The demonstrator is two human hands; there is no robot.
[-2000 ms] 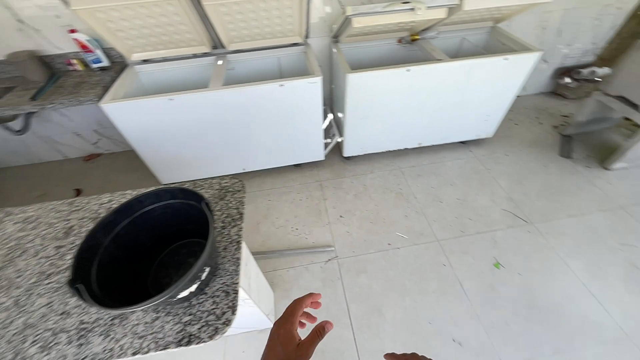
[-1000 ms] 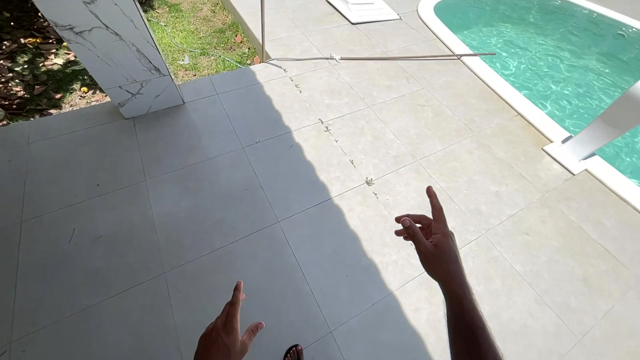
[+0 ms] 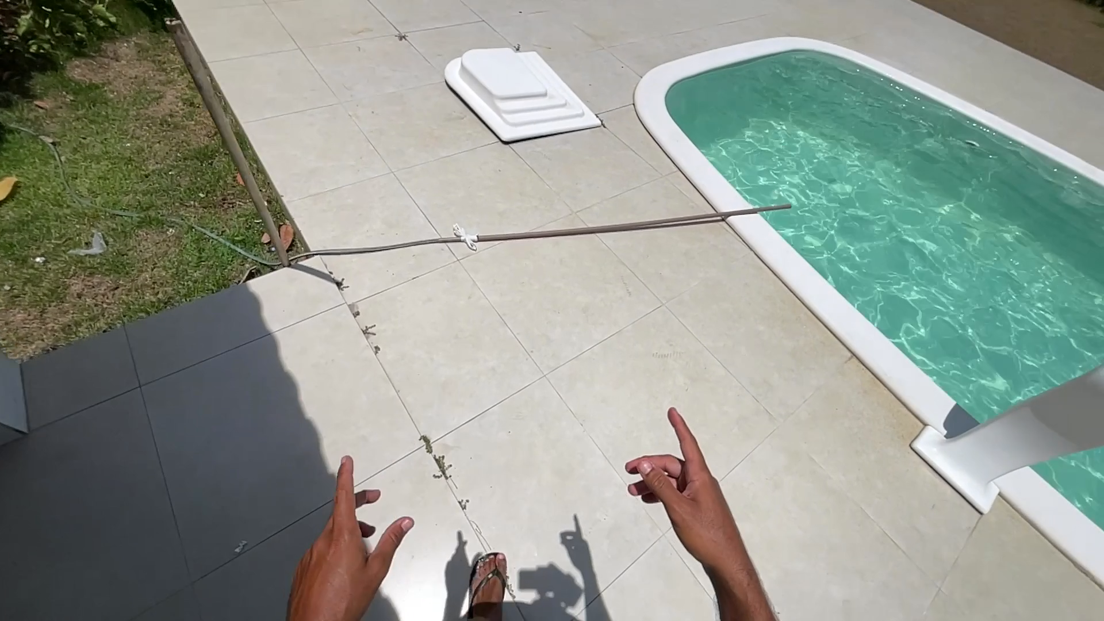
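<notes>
My left hand (image 3: 345, 548) is raised at the lower centre-left, its index finger pointing up and its thumb apart, holding nothing. To its right, my right hand (image 3: 686, 500) is also raised and empty, with the index finger extended and the other fingers curled toward the thumb. Both are above pale floor tiles. Beyond them a long thin pole (image 3: 604, 229) lies across the tiles, its far right end over the pool's rim. A white tied piece (image 3: 466, 237) sits around its left part, where a hose (image 3: 371, 250) runs on toward the grass.
A pool (image 3: 862, 172) with a white rim fills the right side, and a white curved fixture (image 3: 1026, 440) stands on that rim. White moulded steps (image 3: 517, 90) sit on the tiles ahead. An upright post (image 3: 228, 138) stands at the lawn's edge (image 3: 138, 172). My sandalled foot (image 3: 489, 586) is below.
The view has moved from an indoor area with chest freezers and a black bucket to the sunlit poolside. Both hands stay raised; the pole and pool are closer than one second ago.
</notes>
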